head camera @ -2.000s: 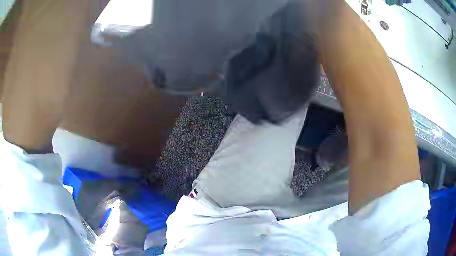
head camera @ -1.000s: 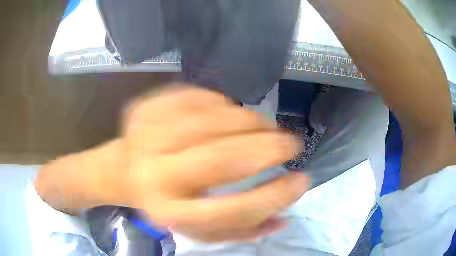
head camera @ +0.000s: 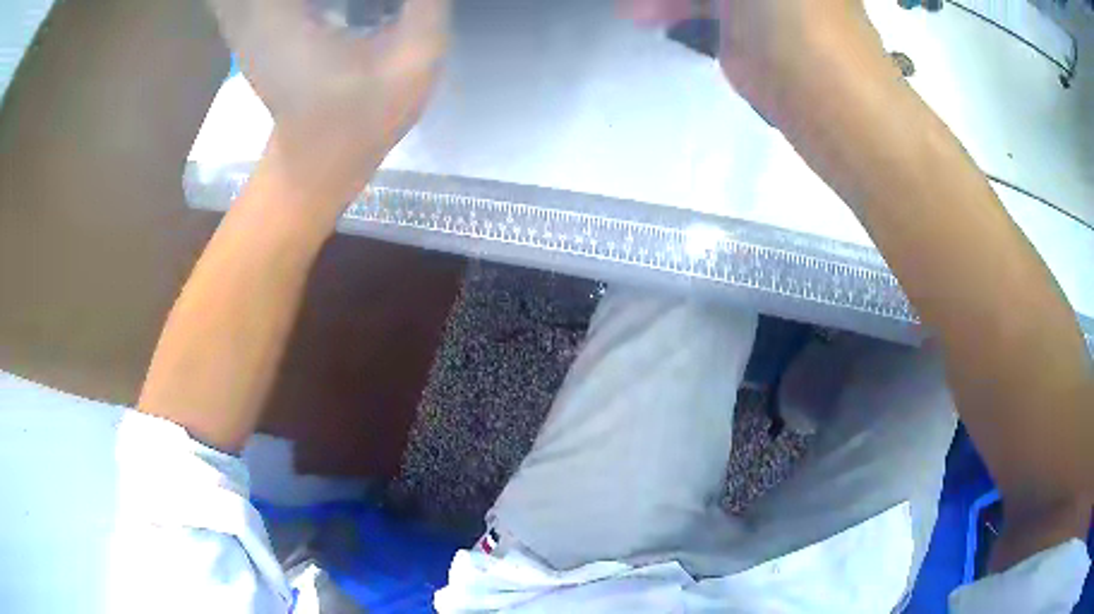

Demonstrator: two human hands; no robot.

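The dark grey garment cloth [head camera: 546, 34] shows blurred at the top edge, between my hands, mostly cut off. My left hand [head camera: 342, 60] is at the top left over the table, blurred, with its fingers around a dark piece of the cloth. My right hand [head camera: 768, 42] is at the top, right of the centre, partly cut off by the edge, beside a small dark piece; its fingers are hard to see. The zip, needle and presser foot do not show.
The white machine table [head camera: 600, 132] has a measuring tape [head camera: 540, 224] along its curved front edge. A round fitting [head camera: 902, 64] and a dark cable lie at the upper right. Below are my legs in light trousers [head camera: 624, 420], blue material [head camera: 360, 558] at lower left and a blue bin at lower right.
My left hand has moved from low in front of my lap up to the table top. The grey cloth has moved up off the table's front edge, now largely out of the picture.
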